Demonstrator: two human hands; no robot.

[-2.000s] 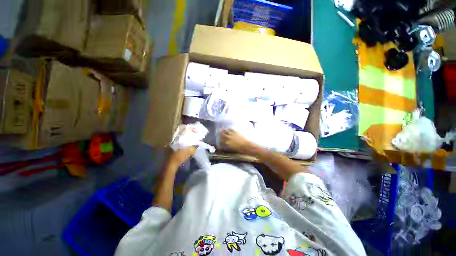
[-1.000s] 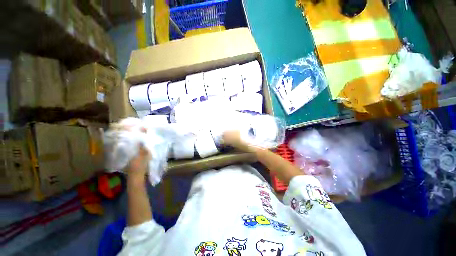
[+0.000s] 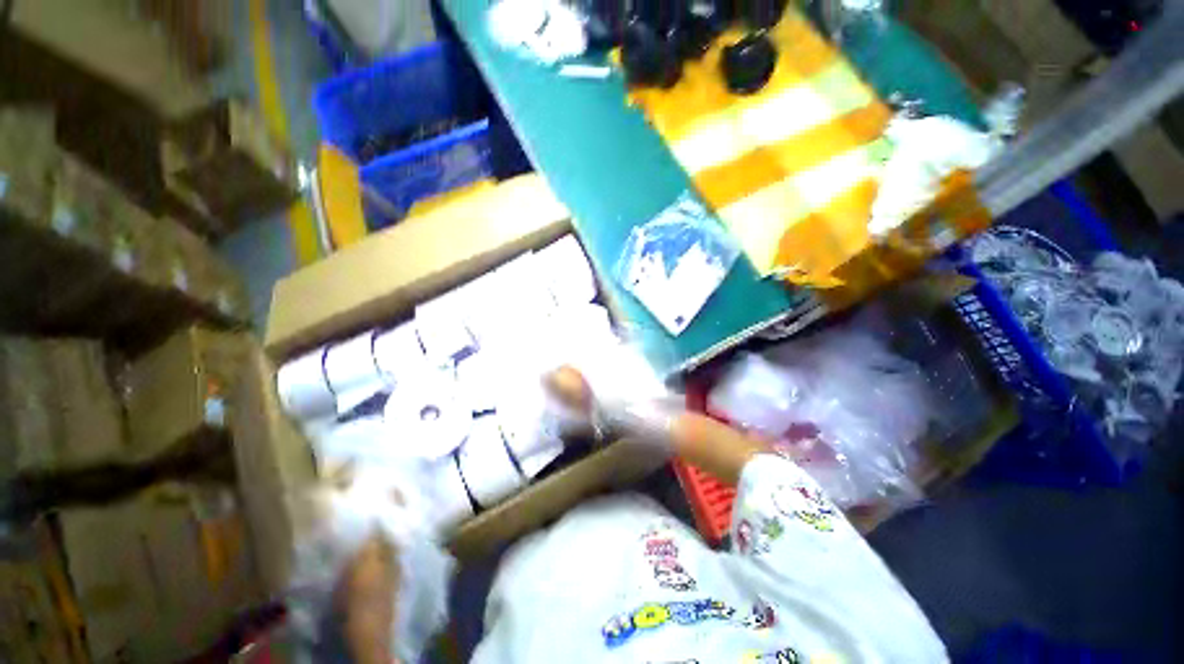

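An open cardboard carton (image 3: 390, 270) stands in front of my lap, filled with white plastic housings (image 3: 351, 365) in rows. My left hand (image 3: 369, 599), blurred, is at the carton's near left corner, closed on crumpled translucent plastic film (image 3: 422, 571). The film hides its fingers. My right hand (image 3: 569, 392) is inside the carton, over the housings near its right side. Glare and film across the wrist blur it, and I cannot tell whether it grips anything.
A green bench (image 3: 558, 149) holds a clear bag of white parts (image 3: 677, 270), an orange-yellow striped sheet (image 3: 799, 149) and black shells (image 3: 748, 62). Blue crates stand behind the carton (image 3: 403, 97) and at right (image 3: 1039, 389). A red crate (image 3: 705, 499) touches the carton's right side. Cartons are stacked left.
The view has turned and shifted. My left hand, with the film, has moved toward me, lower in the picture. My right hand remains over the housings, and more housings show uncovered near the front.
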